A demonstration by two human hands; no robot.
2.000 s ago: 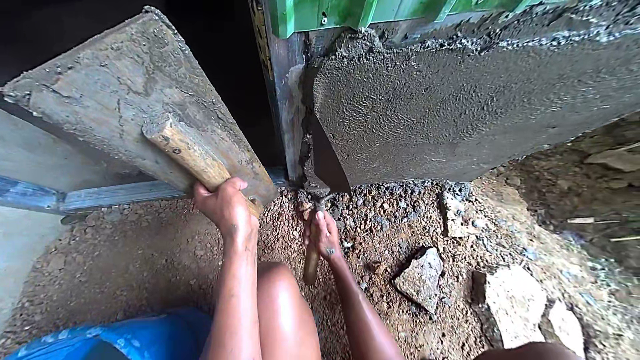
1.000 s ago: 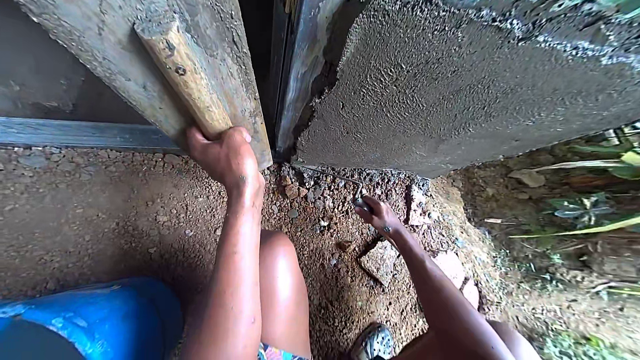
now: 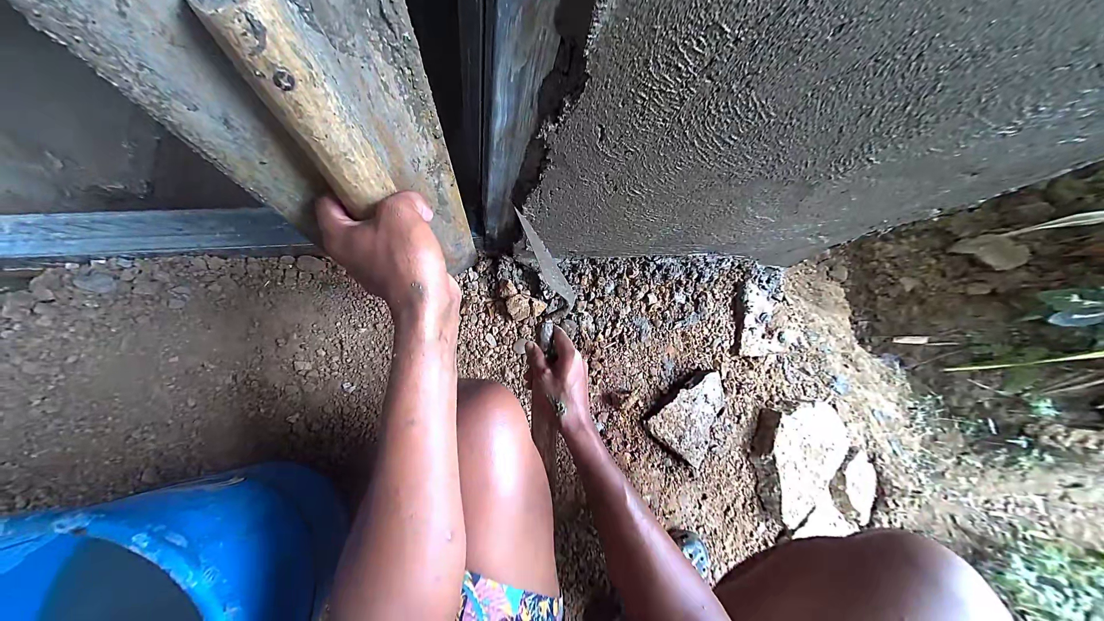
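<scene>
My left hand [image 3: 384, 246] grips the round wooden handle [image 3: 302, 103] of a mortar-smeared plasterer's hawk [image 3: 405, 129], its board tilted up before a dark opening. My right hand [image 3: 561, 375] is closed around the wooden handle of a pointing trowel [image 3: 545, 263]. The trowel's thin blade is seen nearly edge-on, its tip at the lower left corner of the wet mortar coat [image 3: 776, 129] on the low wall. Beside that ragged mortar edge stands a grey wooden door post [image 3: 516, 112]. Whether the blade touches the mortar I cannot tell.
Gravelly soil lies under my hands. A blue plastic drum [image 3: 259, 535] is at the lower left, near my left forearm. Broken stones [image 3: 690, 418] and a larger pale rock [image 3: 806, 457] lie to the right. A wooden sill [image 3: 147, 233] runs left from the hawk; plants grow at the far right.
Since a second ago, my right hand and the trowel have moved left along the wall's foot to the corner by the post. My left hand still holds the hawk.
</scene>
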